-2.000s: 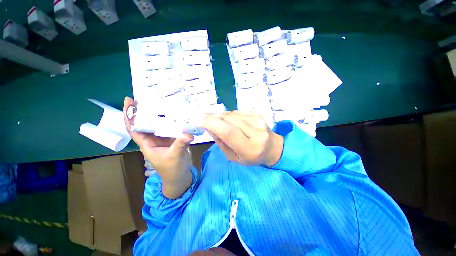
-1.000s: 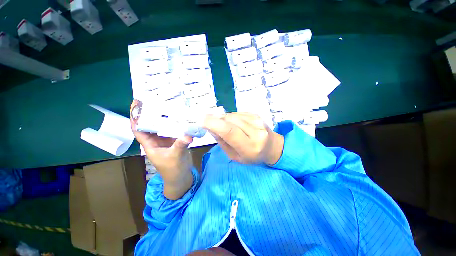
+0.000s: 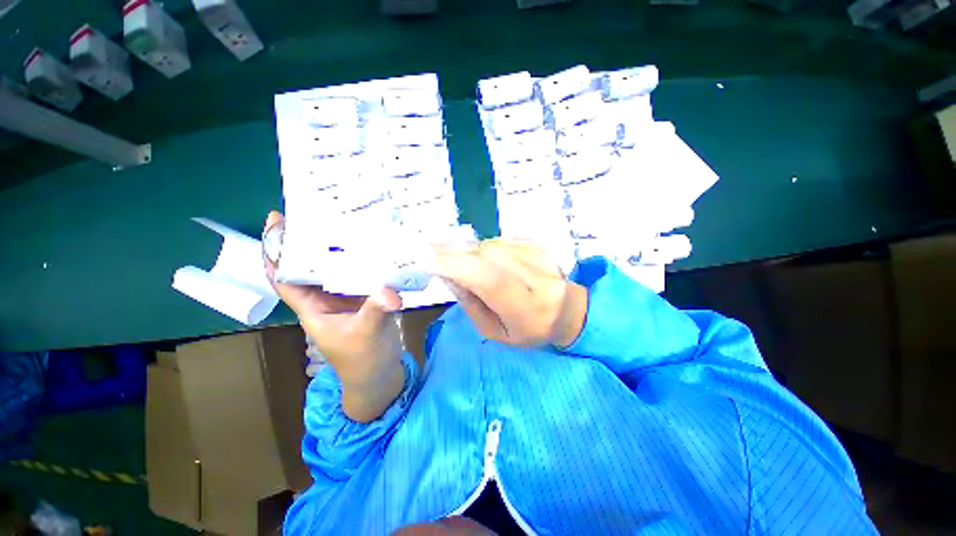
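Rows of white cylindrical units lie on a white tray sheet at centre left, and more units lie in rows to the right. My left hand holds a white cylindrical unit at the near end of the left sheet, fingers around its left end and thumb below. My right hand is at the unit's right end, its fingertips bent over the bright white surface. Glare hides whether a label is at the fingertips. A flat white sheet lies over part of the right rows.
A curled blank white sheet lies left of my left hand. Small white boxes with red tops stand at the far left. A metal post reaches in from the left. Brown cardboard is below the bench's near edge.
The far boxes shifted right and then back left in view. Both hands stay at the same unit, with the right fingers slightly moved.
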